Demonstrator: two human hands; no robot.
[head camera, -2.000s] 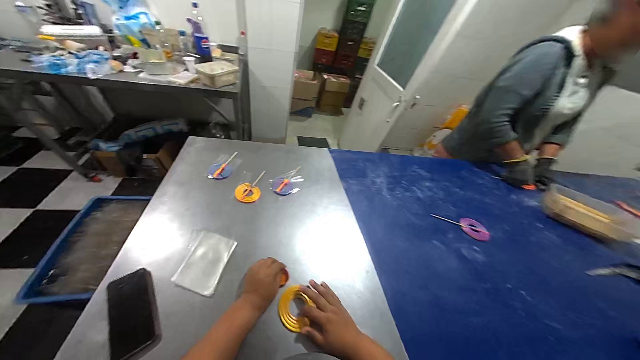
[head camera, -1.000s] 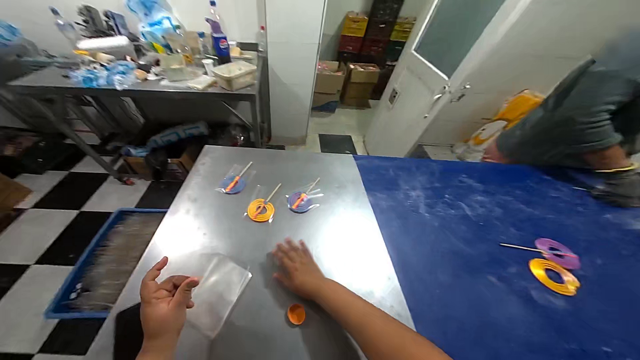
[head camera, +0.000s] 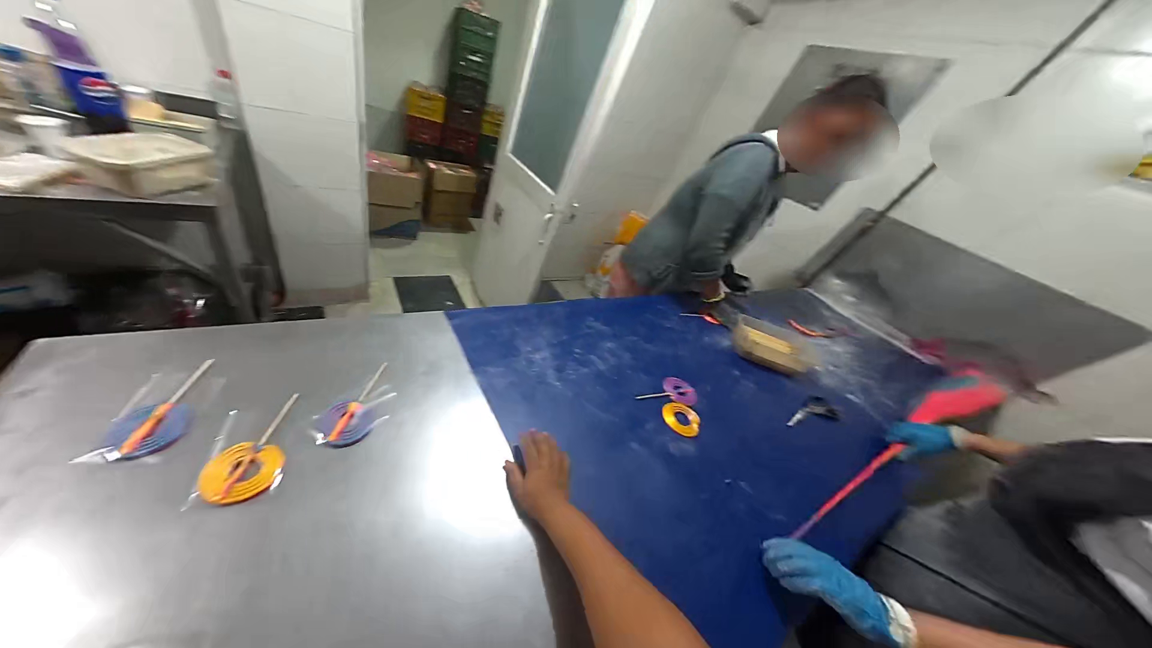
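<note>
My right hand (head camera: 540, 472) is palm down at the border between the metal table (head camera: 396, 558) and the blue mat (head camera: 702, 504). Something small and dark blue shows beside its thumb; whether the hand grips it is unclear. My left hand is out of view. To the left lie a blue spiral lollipop (head camera: 148, 430), an orange one (head camera: 241, 472) and a purple-blue one (head camera: 346, 423), each on a stick in clear wrap with an orange strip. On the mat, a purple spiral on a stick (head camera: 679, 391) lies just behind a yellow-orange coil (head camera: 681, 419).
A plastic container (head camera: 769, 346) and a dark-handled tool (head camera: 814, 410) are on the mat. At right, a co-worker's blue-gloved hands (head camera: 823, 576) hold a long pink-red strand (head camera: 846, 490). Another person (head camera: 720, 216) leans over the far edge. Boxes (head camera: 450, 193) stand beyond the door.
The view has swung right. My right hand has moved from the metal table to the mat's edge, and my left hand has left view. The gloved co-worker at right has come into view.
</note>
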